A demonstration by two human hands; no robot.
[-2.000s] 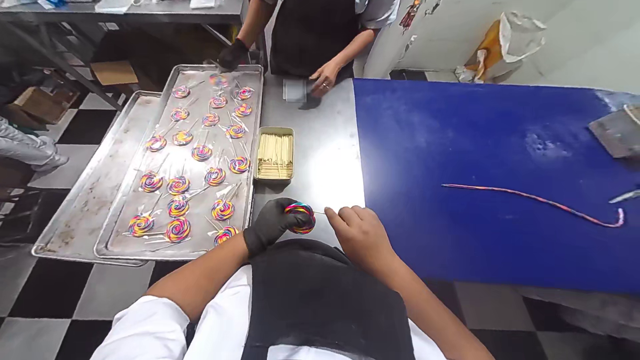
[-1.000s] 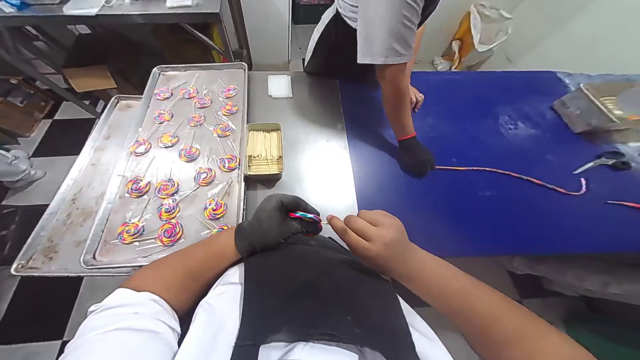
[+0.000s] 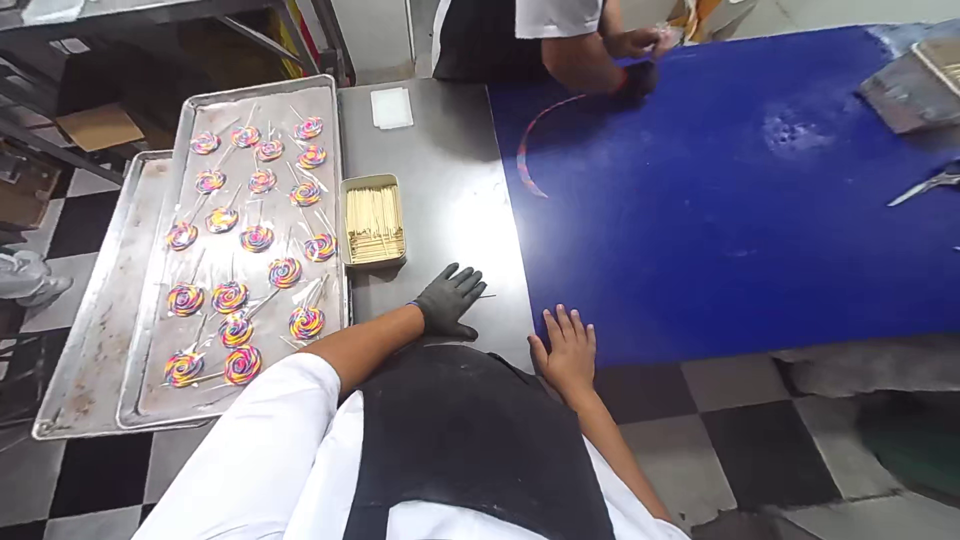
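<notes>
My left hand (image 3: 450, 301), in a black glove, lies palm down with spread fingers on the steel table (image 3: 442, 172). A thin stick (image 3: 487, 295) pokes out from beside its fingertips; whatever is under the palm is hidden. My bare right hand (image 3: 568, 346) rests flat near the front left corner of the blue mat (image 3: 720, 202) and holds nothing. Just beyond my left hand stands a box of pale sticks (image 3: 374, 223). Left of it, a metal tray (image 3: 339, 150) carries several swirled lollipops (image 3: 256, 238) on sticks.
Across the table a co-worker's gloved hand (image 3: 637, 81) is at the end of a curved striped candy rope (image 3: 525, 154). White square sheets (image 3: 391, 108) lie at the back. Scissors (image 3: 926, 184) and a metal container (image 3: 911, 86) sit at the right; another tray (image 3: 94, 330) is under the first.
The coiled lollipop has gone from sight and my left hand has opened flat on the table. My right hand has moved away from it onto the mat. The co-worker's candy rope has moved and curved.
</notes>
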